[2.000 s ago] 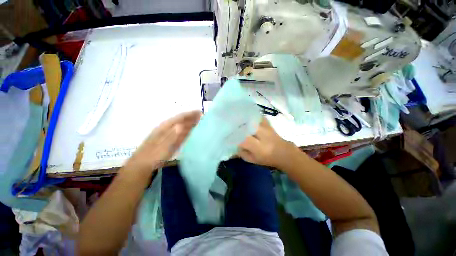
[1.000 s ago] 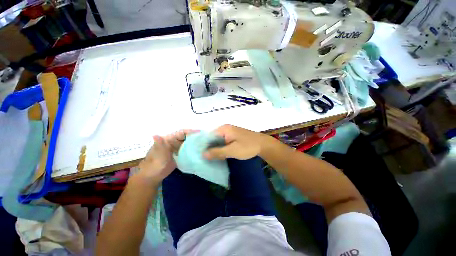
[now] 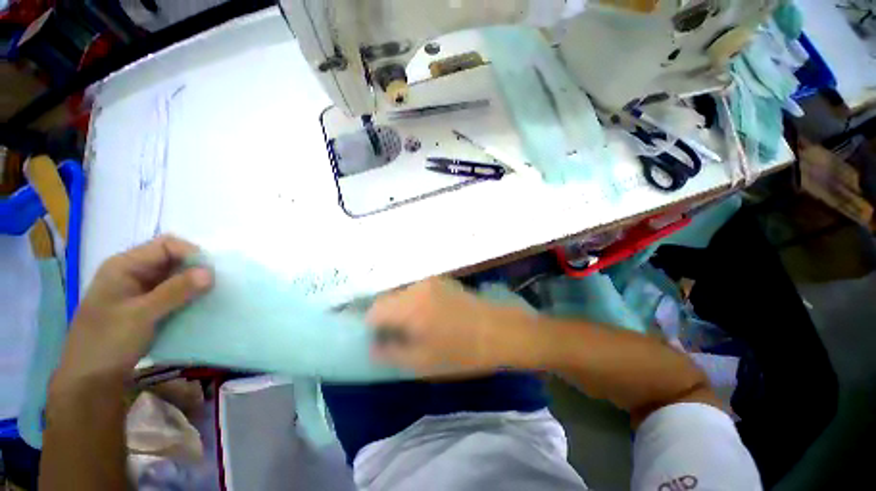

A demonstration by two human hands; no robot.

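A mint-green curved cloth piece (image 3: pixel 274 321) is stretched between my two hands, over the front edge of the table and my lap. My left hand (image 3: pixel 144 302) grips its left end, with thumb and fingers pinched on the cloth. My right hand (image 3: pixel 432 331) is closed on its right end and is a little blurred. The sewing machine (image 3: pixel 423 38) stands behind, its presser foot (image 3: pixel 371 134) over the needle plate. No cloth lies under the foot.
Black thread snips (image 3: pixel 465 169), a thin grey metal tool (image 3: pixel 439 109) and pale mint strips (image 3: pixel 547 115) lie right of the needle. Dark-handled scissors (image 3: pixel 669 163) lie further right. A long white paper strip (image 3: pixel 154 168) lies left. A blue basket (image 3: pixel 73 230) stands far left; a red tray (image 3: pixel 624 246) is below the table.
The cloth was bunched between my close hands; now it is spread out lengthwise. My left hand has moved left, away from my right. The view has shifted closer to the table.
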